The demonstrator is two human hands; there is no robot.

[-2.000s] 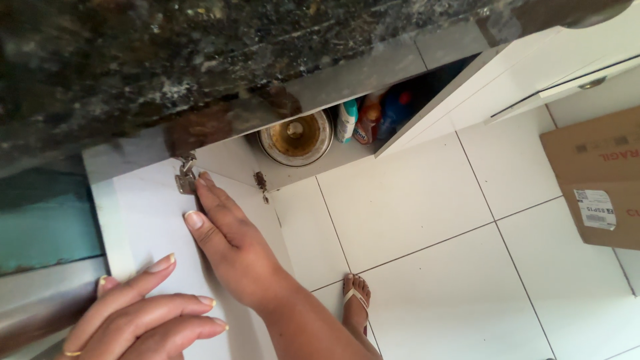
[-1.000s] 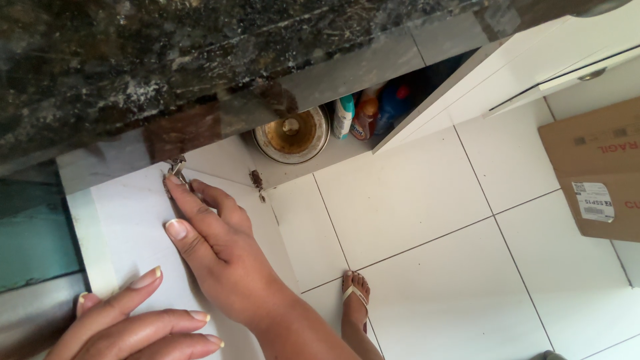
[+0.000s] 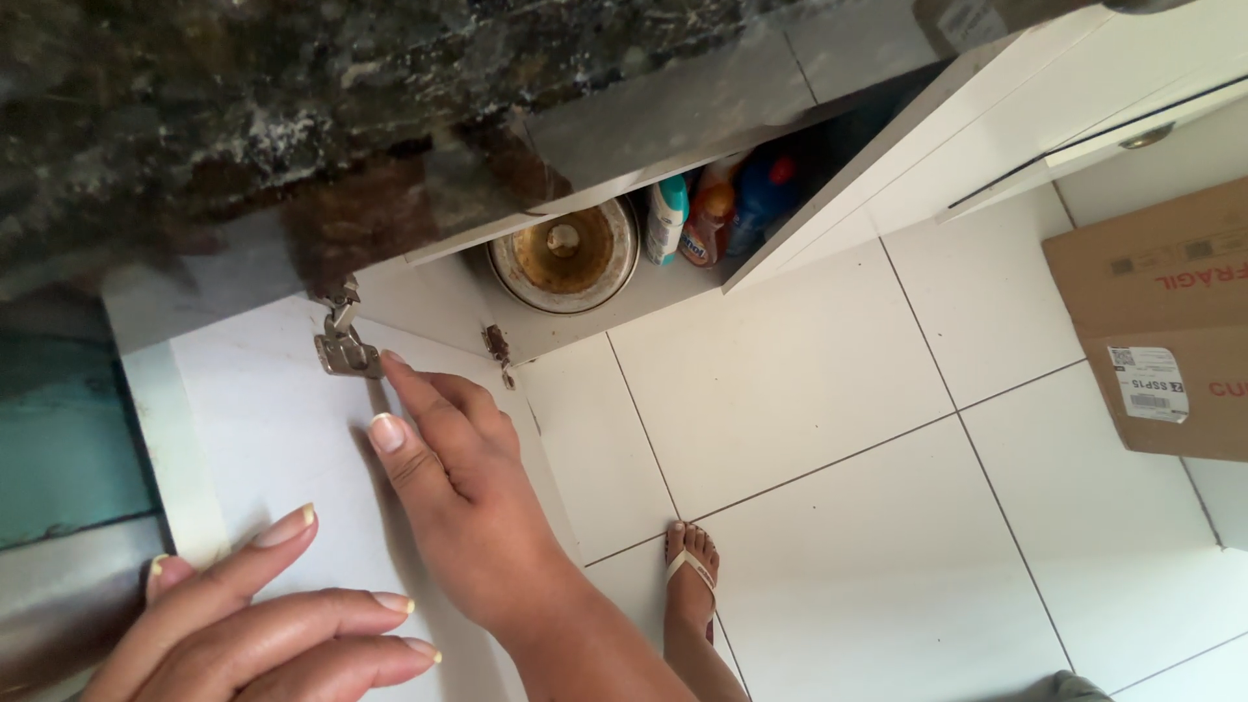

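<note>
A white cabinet door (image 3: pixel 283 439) stands swung out from under the stone countertop. Near its top edge a metal cup hinge (image 3: pixel 346 351) joins it to the cabinet, and a second, rusty hinge (image 3: pixel 498 353) shows lower down. My right hand (image 3: pixel 468 497) has its index fingertip beside the upper hinge's plate; whether they touch I cannot tell. The thumb lies apart from that finger, with nothing held between them. At the bottom left my left hand (image 3: pixel 263 634) has its fingers spread over the door and its edge, holding nothing.
Dark granite countertop (image 3: pixel 292 127) spans the top. Inside the cabinet are a round, stained metal container (image 3: pixel 565 253) and several cleaning bottles (image 3: pixel 710 219). Another open door (image 3: pixel 877 161) angles outward. A cardboard box (image 3: pixel 1160 292) sits right, on the tiled floor (image 3: pixel 829 409), where a sandaled foot (image 3: pixel 690 565) stands.
My right index finger was over the upper hinge one second ago; now it is beside the plate and the hinge is in plain sight. My left hand stays spread at the lower left.
</note>
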